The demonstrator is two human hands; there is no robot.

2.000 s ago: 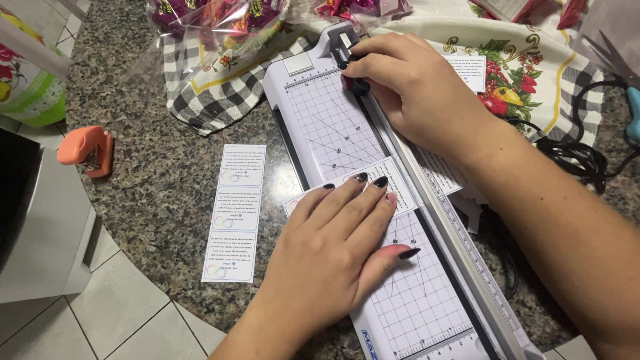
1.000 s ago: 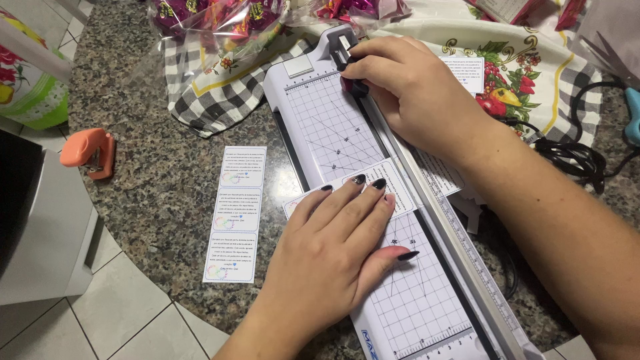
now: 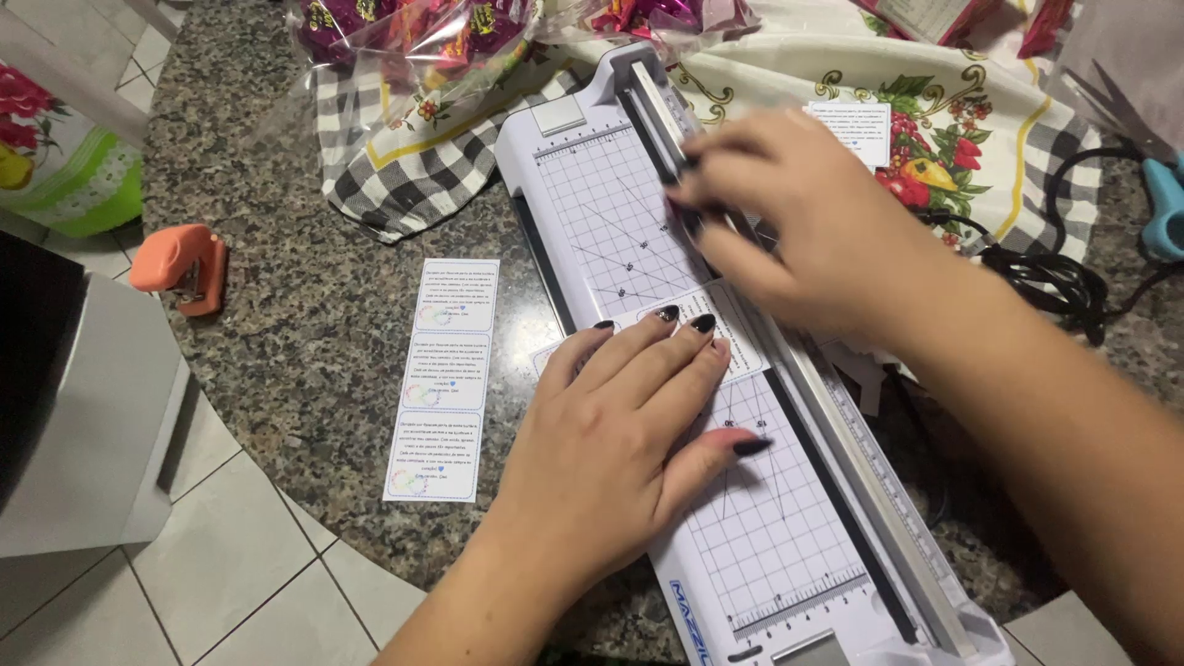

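A white sliding paper trimmer with a printed grid lies slantwise on the granite counter. Pressed flat on a printed paper strip across the trimmer bed is my left hand, fingers slightly spread. My right hand, blurred, grips the dark cutter slide on the trimmer's rail; the slide is mostly hidden by the fingers. Left of the trimmer lies a strip of three printed cards. One more printed card rests on the cloth beyond my right hand.
An orange stapler or punch sits at the counter's left edge. Wrapped sweets in clear plastic lie on a fruit-patterned cloth at the back. Blue-handled scissors and a coiled black cable are at the right.
My right hand has moved down along the trimmer rail, toward my left hand, with the cutter slide. My left hand has stayed on the paper strip.
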